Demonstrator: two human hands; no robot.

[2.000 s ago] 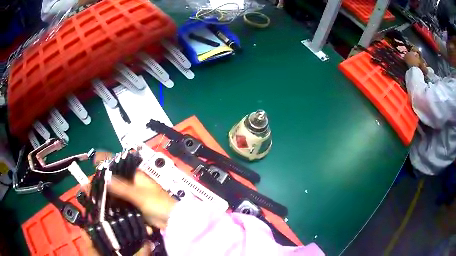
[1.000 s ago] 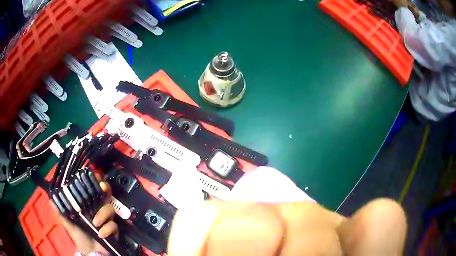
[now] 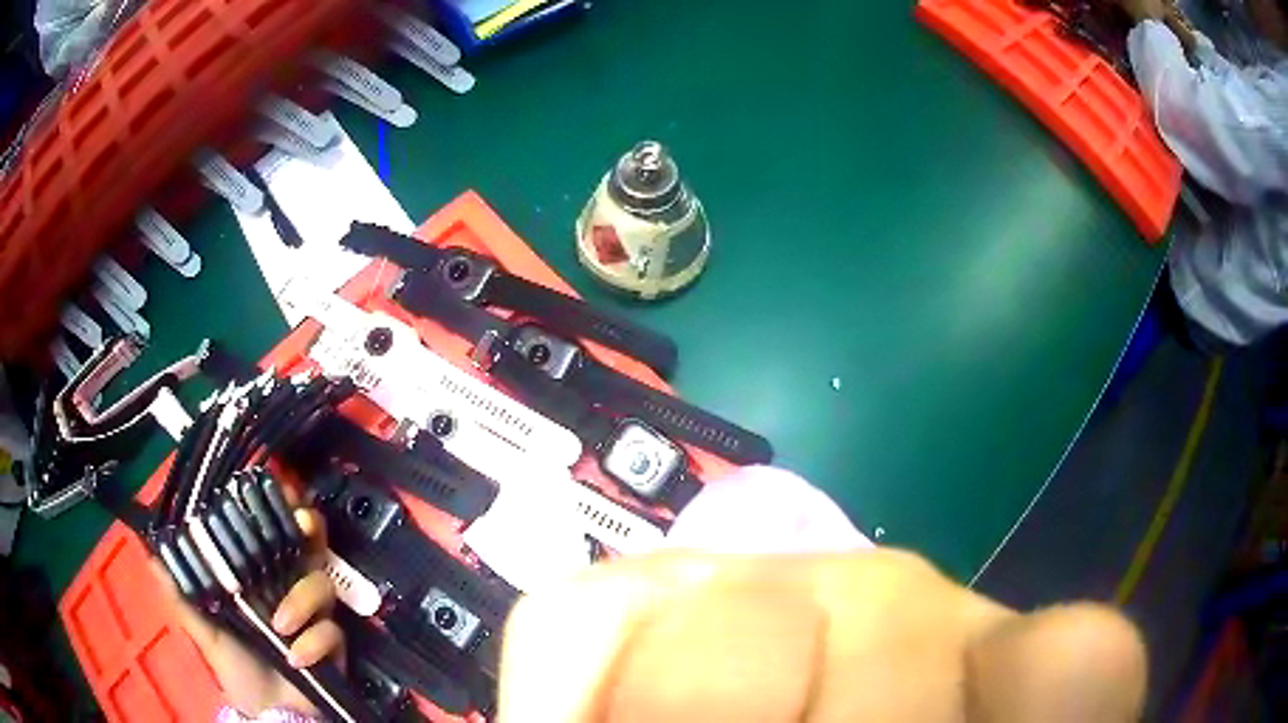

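My left hand point(image 3: 304, 622) grips a bundle of watches point(image 3: 233, 544), mostly black with a pale one among them, straps fanned upward. My right hand point(image 3: 833, 636) is large and blurred at the bottom, close to the camera, with curled fingers; whether it holds anything cannot be told. Black watches point(image 3: 544, 353) and white-strapped watches point(image 3: 379, 341) lie in slanting rows on a red compartment tray point(image 3: 480, 226), most showing round sensors. One watch point(image 3: 640, 459) near my right hand shows a bright square face. A plain white piece point(image 3: 530, 544) lies over the watches.
A cream dispenser bottle point(image 3: 644, 233) stands beyond the tray. At upper left is a red tray point(image 3: 156, 127) with white straps hanging out. A metal-and-pink frame point(image 3: 92, 424) is at left, a white sheet point(image 3: 318, 205) behind. A blue bin point(image 3: 495, 21), another red tray point(image 3: 1059, 113) and a person's sleeve point(image 3: 1222, 212) also show.
My right hand has left the bundle and come close to the camera, uncovering more watches. The view has shifted. My left hand still holds the bundle. Little differs from one second ago.
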